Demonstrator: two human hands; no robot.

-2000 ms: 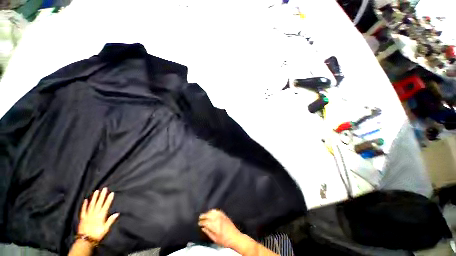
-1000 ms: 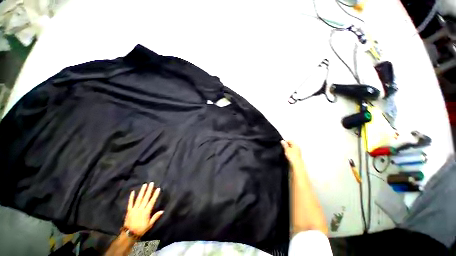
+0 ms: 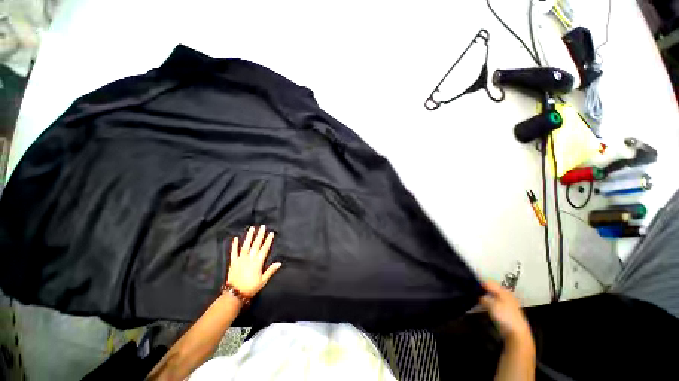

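A large black coat [image 3: 171, 171] lies spread over the white worktable [image 3: 365, 45], its collar end at the upper left and its lower edge along the table's near side. My left hand [image 3: 252, 260] lies flat on the cloth, palm down with fingers apart, a beaded bracelet at the wrist. My right hand [image 3: 502, 305] grips the coat's far right corner at the table's near edge and holds it stretched out; it is slightly blurred and its fingertips are partly hidden.
On the table's right lie a black clothes hanger [image 3: 463, 73], a black dryer-like tool [image 3: 534, 79], dark cables [image 3: 549, 216], a black-green thread cone [image 3: 537, 126], small orange snips [image 3: 536, 208], a yellow patch [image 3: 572, 141] and several thread cones. Grey cloth [image 3: 655, 253] shows at the right edge.
My right hand has moved right and toward me, pulling the coat's corner out. The small white gap in the cloth has closed. My left hand lies further right and up in the view.
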